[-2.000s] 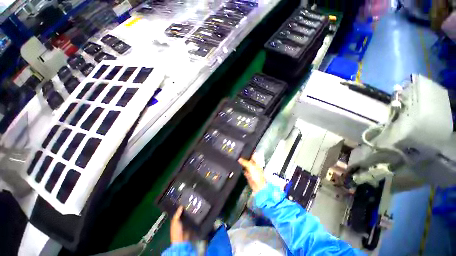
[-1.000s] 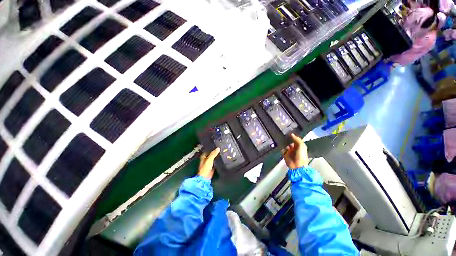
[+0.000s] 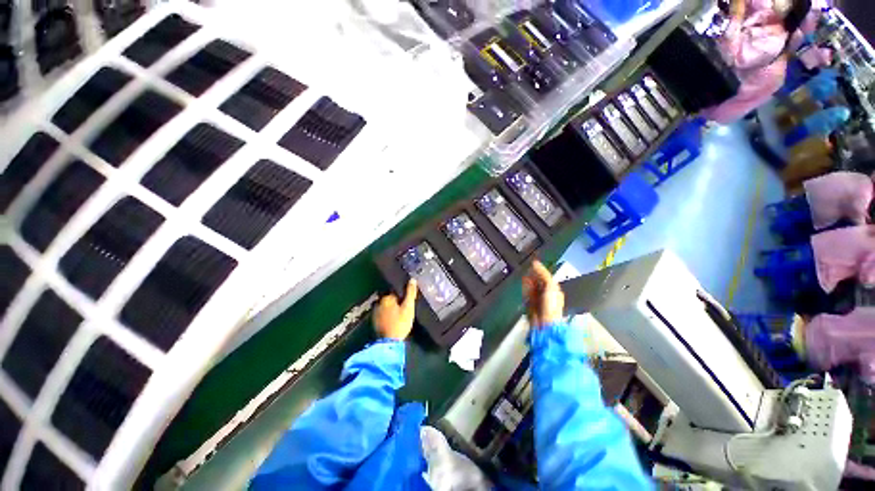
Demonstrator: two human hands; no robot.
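Note:
A long black component tray (image 3: 477,247) lies on the green-topped line in front of me, with a phone housing in each pocket; the nearest housing (image 3: 432,280) has small pale dots. My left hand (image 3: 395,312) holds the tray's near left end, thumb over the rim. My right hand (image 3: 544,295) is at the tray's right long edge, fingertips close to it; whether it grips the edge is unclear. Both hands are bare, with blue sleeves.
A white grid tray (image 3: 206,113) and clear blister trays (image 3: 513,144) are on the left bench. Another black tray (image 3: 614,158) stands beyond. A paper slip (image 3: 466,349) lies beside my tray. The white machine (image 3: 686,331) is at right; a person in pink (image 3: 758,48) is beyond.
The tray was held across the line two seconds ago and now lies farther forward along it. Since one second ago, the view has shifted slightly and my right hand appears slightly lower by the tray's edge.

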